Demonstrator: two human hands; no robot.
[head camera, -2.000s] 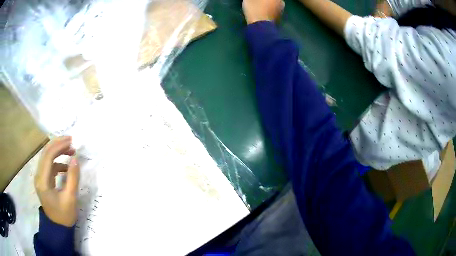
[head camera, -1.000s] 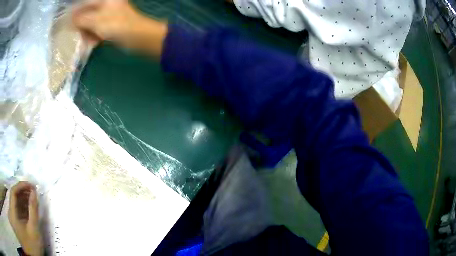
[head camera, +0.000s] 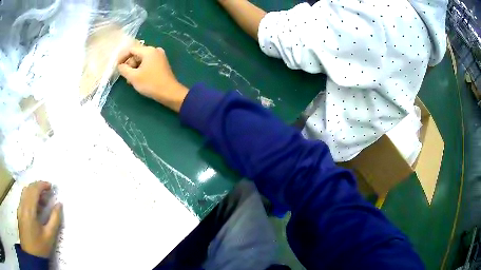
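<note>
A large crumpled clear plastic bag (head camera: 58, 58) lies at the upper left, over a tan board (head camera: 100, 50). A bright white work sheet (head camera: 116, 195) lies nearer to me. My right hand (head camera: 150, 74) is at the bag's right edge, fingers curled towards the thumb; whether it grips the bag's edge cannot be told. My left hand (head camera: 38, 224) rests at the sheet's left side, fingers curved and thumb apart. No object shows clearly between them, though a pale disc could be lost against the white.
The bench top is green (head camera: 158, 126), with a clear plastic strip (head camera: 163, 171) along the sheet's right edge. A person in white dotted clothing (head camera: 364, 63) is at the right, beside an open brown carton (head camera: 390, 163). A dark object is cut off at the left edge.
My right arm has swung from the far bench to the bag on the left; in the last second the hand moved slightly right and down. The view has shifted right.
</note>
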